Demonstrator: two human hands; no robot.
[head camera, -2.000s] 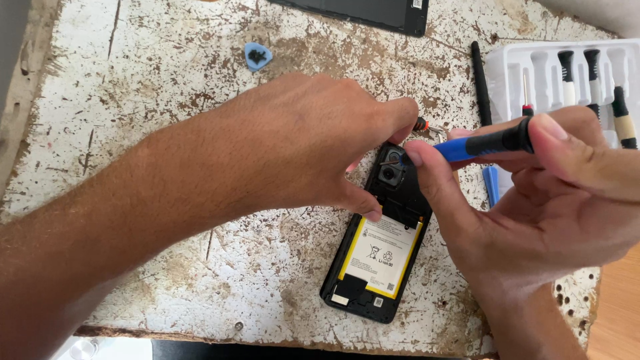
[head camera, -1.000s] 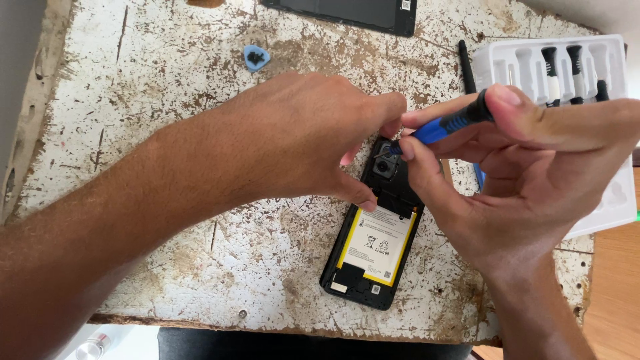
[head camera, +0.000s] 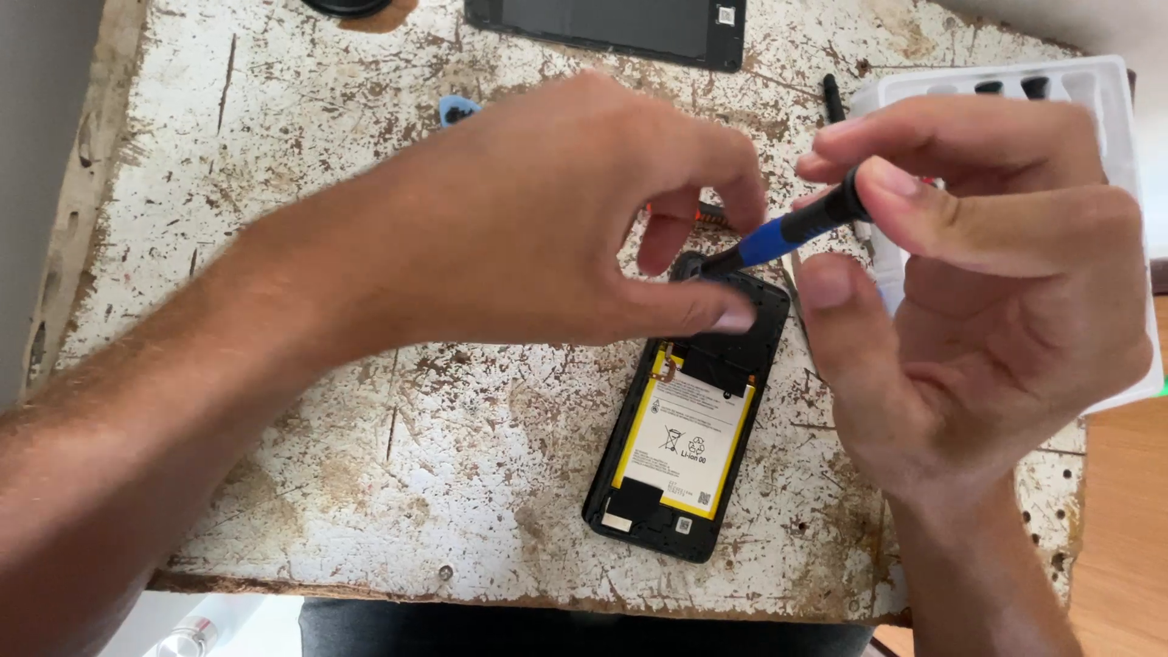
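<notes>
An opened smartphone (head camera: 639, 511) lies tilted on the worn tabletop, its white and yellow battery (head camera: 689, 438) exposed. My left hand (head camera: 566, 219) reaches over its upper end, thumb above the dark cover and fingers curled and apart. A blue and black precision screwdriver (head camera: 776, 237) slants down to the camera corner of the phone; its tip is hidden. My right hand (head camera: 985, 283) is at the screwdriver's top end, the thumb and fingers spread, with one fingertip against the cap. Whether my left fingers touch the phone is unclear.
A white plastic tray (head camera: 1127, 164) with screwdrivers stands at the right. A dark phone screen panel (head camera: 602, 27) lies at the top, and a blue pick (head camera: 456, 109) with small dark pieces on it is behind my left hand. A black pen-like tool (head camera: 832, 99) lies beside the tray.
My right hand's fingers have spread from their closer hold around the screwdriver. My left thumb has moved from the phone's left edge to over its upper cover.
</notes>
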